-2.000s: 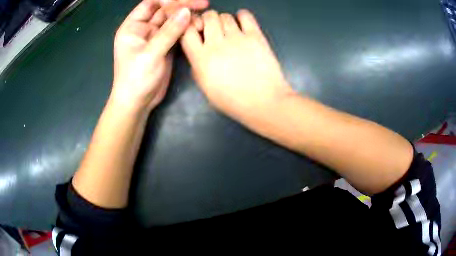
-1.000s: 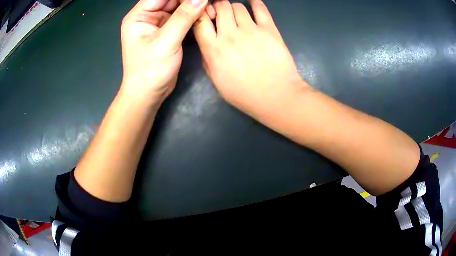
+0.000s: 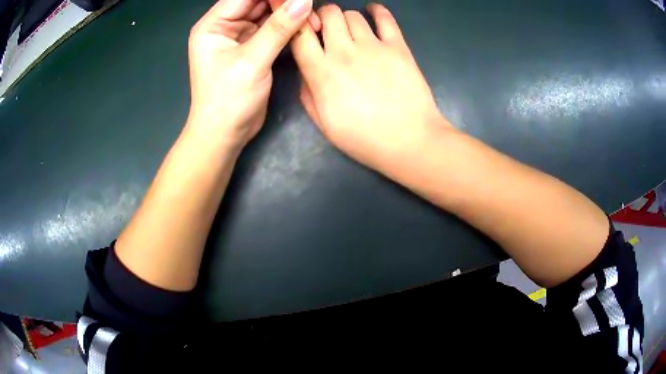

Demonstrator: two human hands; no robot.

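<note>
My bare left hand (image 3: 235, 73) is over the dark green mat (image 3: 350, 241) at the top centre, palm turned up, its fingertips cut by the top edge. My bare right hand (image 3: 369, 88) is beside it, back up, its fingers touching the left thumb and fingertips. The meeting point of the fingers is partly hidden, and I see no object there. I cannot tell whether something small is held between them.
A white ledge (image 3: 36, 40) with dark items runs along the far left corner. Red stool parts (image 3: 646, 212) and grey floor with yellow marks show beyond the mat's near edge, right and left. A small white bit (image 3: 456, 272) lies at the near edge.
Both hands have shifted slightly right in the picture, still touching. The left fingers look a little more curled than two seconds ago.
</note>
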